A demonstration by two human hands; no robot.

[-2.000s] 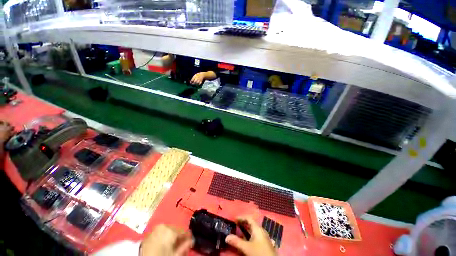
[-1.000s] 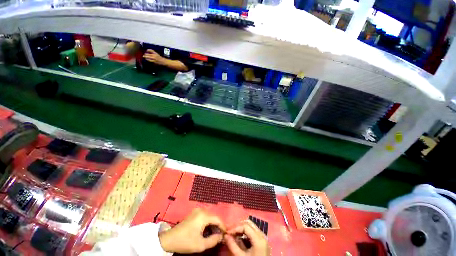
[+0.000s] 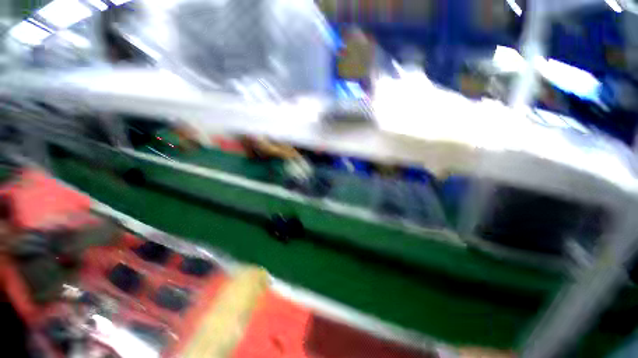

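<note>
The frame is strongly blurred, and neither of my hands is in it. Nearest in front of me is the red bench (image 3: 269,325). The cream-yellow adhesive sheets (image 3: 227,311) lie on it, cut off by the bottom edge. The blister trays with black units (image 3: 171,297) lie to their left. The dark red-black pad sheet (image 3: 357,340) shows at the bottom, partly cut off. The device and the place where my hands were are below the picture.
The green conveyor belt (image 3: 350,262) runs beyond the bench and carries a black unit (image 3: 285,227). A white overhead shelf (image 3: 259,119) crosses above. Its slanting white post (image 3: 577,311) stands at the right. A blurred hand of another person (image 3: 273,149) shows beyond the belt.
The view has tilted up and swung left, blurring everything. My hands, the parts box and the fan have left the picture.
</note>
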